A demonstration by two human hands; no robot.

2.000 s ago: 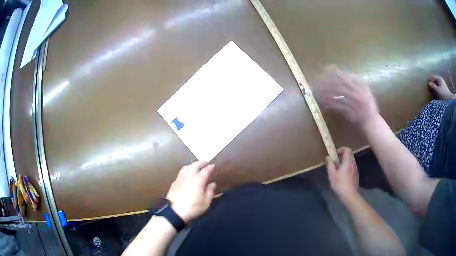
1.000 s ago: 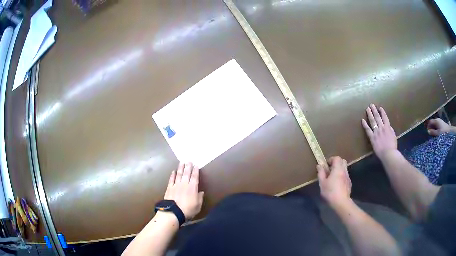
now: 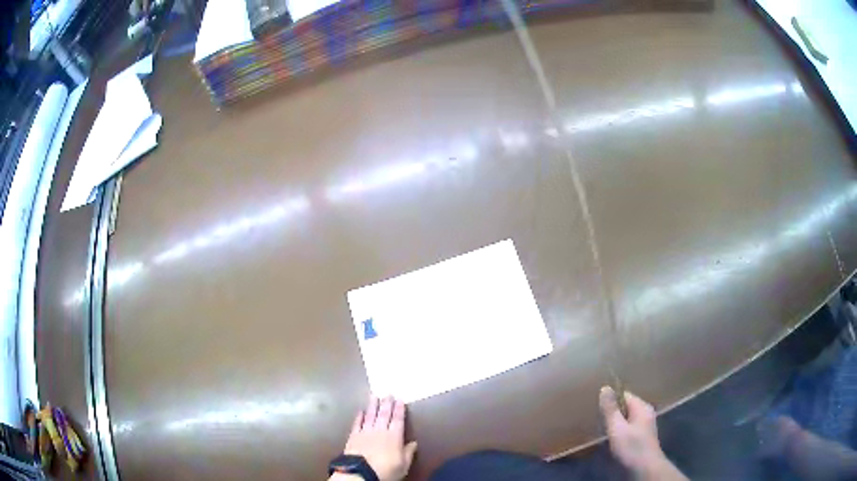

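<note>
A white sheet (image 3: 456, 324) with a small dark blue picture near its left edge lies on the shiny brown cutting table (image 3: 235, 348). My left hand (image 3: 379, 440), with a dark watch on the wrist, lies flat with its fingertips at the sheet's lower left corner. My right hand (image 3: 631, 427) is closed around the near end of a long yardstick (image 3: 590, 230), close to the table's front edge. The yardstick reaches away toward the striped lay, looks thin and is slightly blurred.
A fabric lay (image 3: 310, 54) with striped edges, white paper and a dark weight stands at the back. Loose papers (image 3: 113, 136), a metal rail (image 3: 97, 329) and pens (image 3: 54, 437) are at the left. A blurred person's arm (image 3: 813, 451) is at the lower right.
The view has shifted up the table, bringing the lay into sight. The other person's hand has left the tabletop. The yardstick shows a narrower face. My left hand remains at the sheet's corner.
</note>
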